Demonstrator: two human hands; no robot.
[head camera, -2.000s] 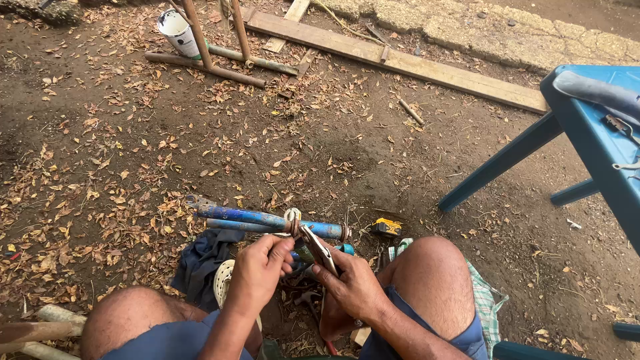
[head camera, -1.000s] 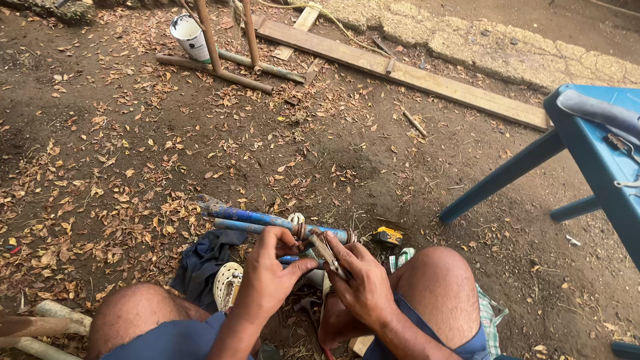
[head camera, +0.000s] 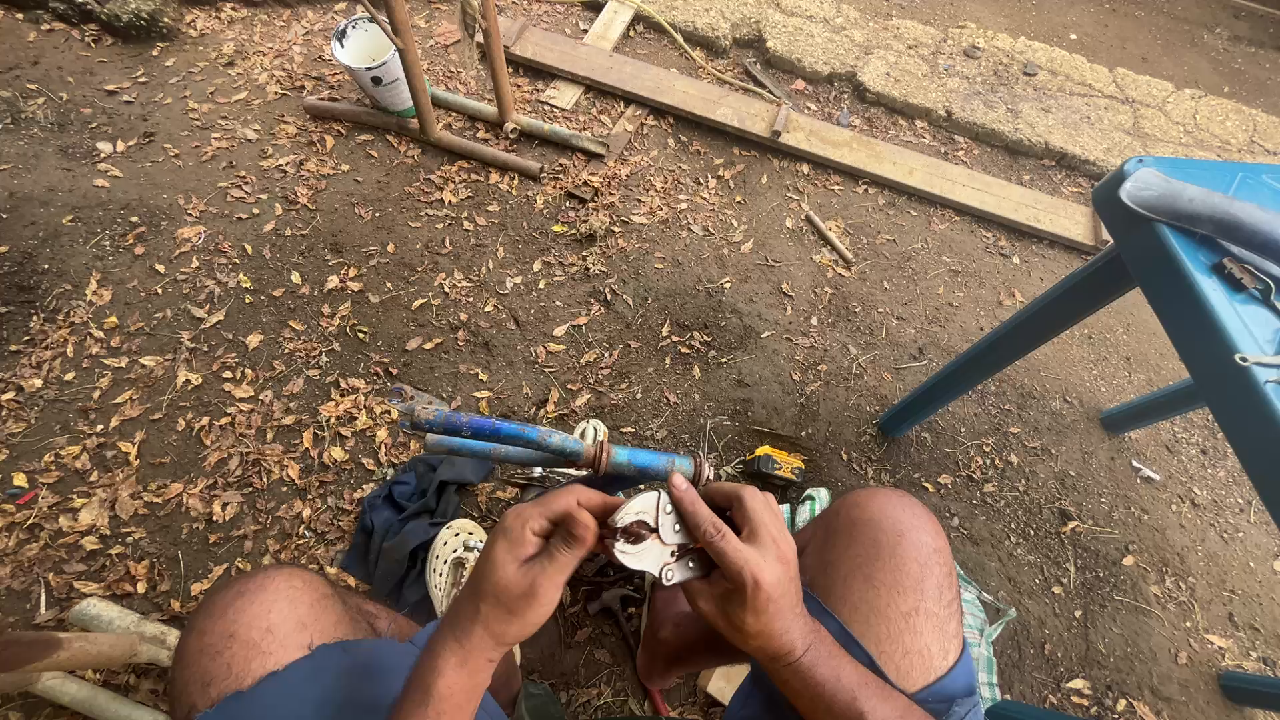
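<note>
Between my knees, my right hand (head camera: 745, 565) grips a pair of metal locking pliers (head camera: 650, 535) with wide, curved jaws. The fingertips of my left hand (head camera: 540, 565) are at the jaw end; whether they pinch a small part there is too hidden to tell. Just beyond both hands lies a blue, rust-spotted bicycle frame part, probably a fork (head camera: 510, 435), with a rusty ring around its tube. A hammer (head camera: 615, 605) with a red handle end is on the ground below my hands.
A yellow and black tool battery (head camera: 775, 465) lies right of the blue tube. Dark cloth (head camera: 405, 530) is by my left shoe (head camera: 455, 560). A blue plastic table (head camera: 1180, 290) stands at right. Farther off are a wooden plank (head camera: 800, 135), rusty pipe stands (head camera: 425, 140) and a paint can (head camera: 375, 70).
The pliers have turned in my right hand, so their jaws now show broadside toward my left fingertips. Both hands stay close together near the blue tube.
</note>
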